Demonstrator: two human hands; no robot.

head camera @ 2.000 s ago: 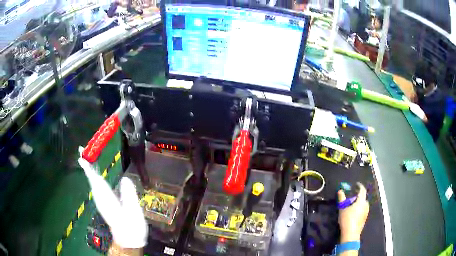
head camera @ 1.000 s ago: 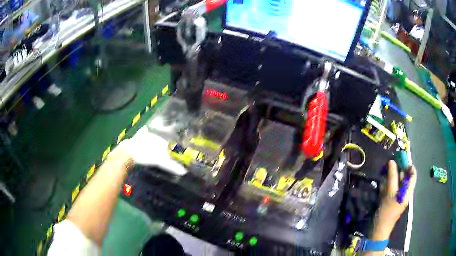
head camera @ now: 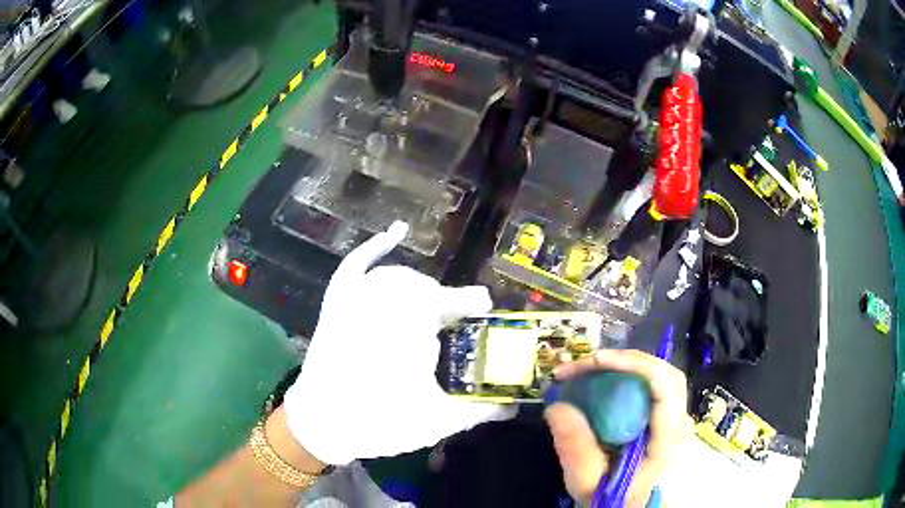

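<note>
My white-gloved left hand holds a power supply board by its left end, component side up, in front of the test fixture. My bare right hand is at the board's right end, holding a teal-capped bottle or tool over the board's lower right edge. A purple-blue marker pen is also in this hand. The tip of the teal tool is blurred. The left bay holds no board under its raised clear plate. The right bay holds a board under its clear cover.
The red clamp handle hangs down over the right bay. On the right lie a tape roll, a black pouch, another board and stacked boards. A small green board lies on the conveyor.
My left hand has moved from the left bay to the front with a board, leaving that bay empty. My right hand has come to the board with the teal-capped thing. The view has tilted down.
</note>
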